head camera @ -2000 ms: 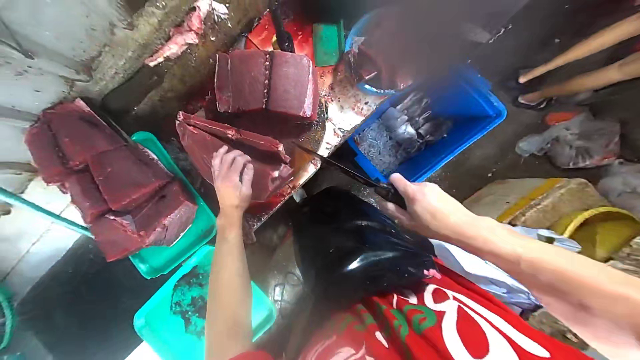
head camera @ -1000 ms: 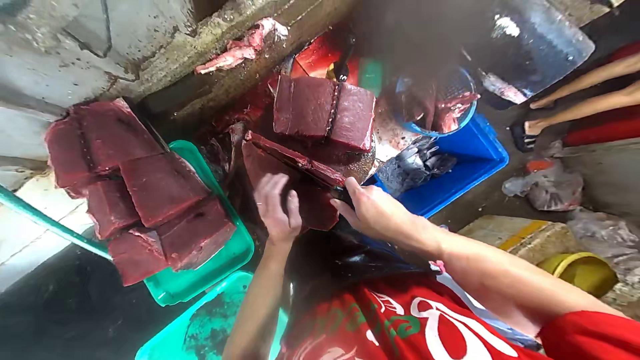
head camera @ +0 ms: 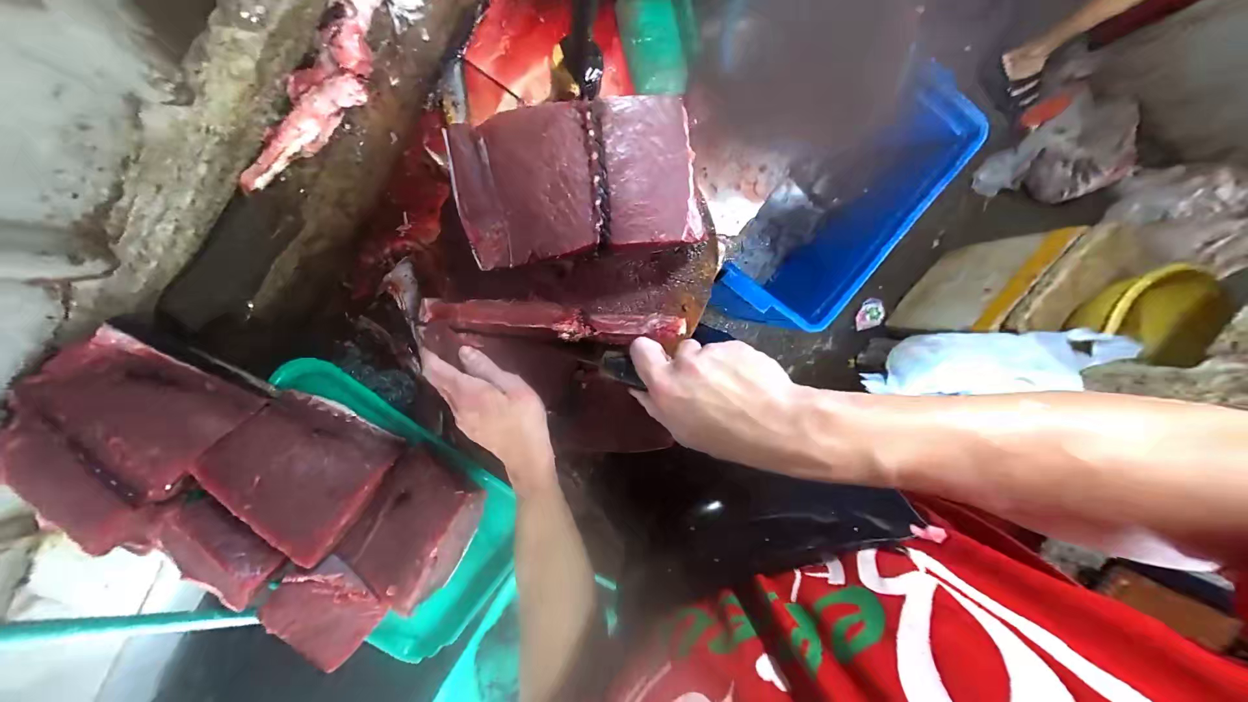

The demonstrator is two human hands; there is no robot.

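Note:
My right hand (head camera: 717, 395) is closed around the dark handle of a knife (head camera: 622, 369); its blade lies along a slab of dark red fish meat (head camera: 556, 375) and is mostly hidden. Resting at the slab's left end, my left hand (head camera: 492, 405) has its fingers slightly apart and touches the meat. A narrow strip of red meat (head camera: 517, 317) runs along the slab's far edge. Beyond it, thick red meat blocks (head camera: 531, 185) sit on a round, wet board (head camera: 707, 263).
At the left, several meat blocks (head camera: 302, 473) are piled on a green plastic tray (head camera: 497, 507). A blue plastic bin (head camera: 858, 273) stands right of the board. A concrete ledge (head camera: 185, 175) carries meat scraps (head camera: 312, 117). Another person's foot (head camera: 1024, 63) shows at the upper right.
Two seconds ago the knife pointed away from my right hand with its blade in plain view; now that hand is at the slab's right end and the blade is mostly hidden. The view has shifted.

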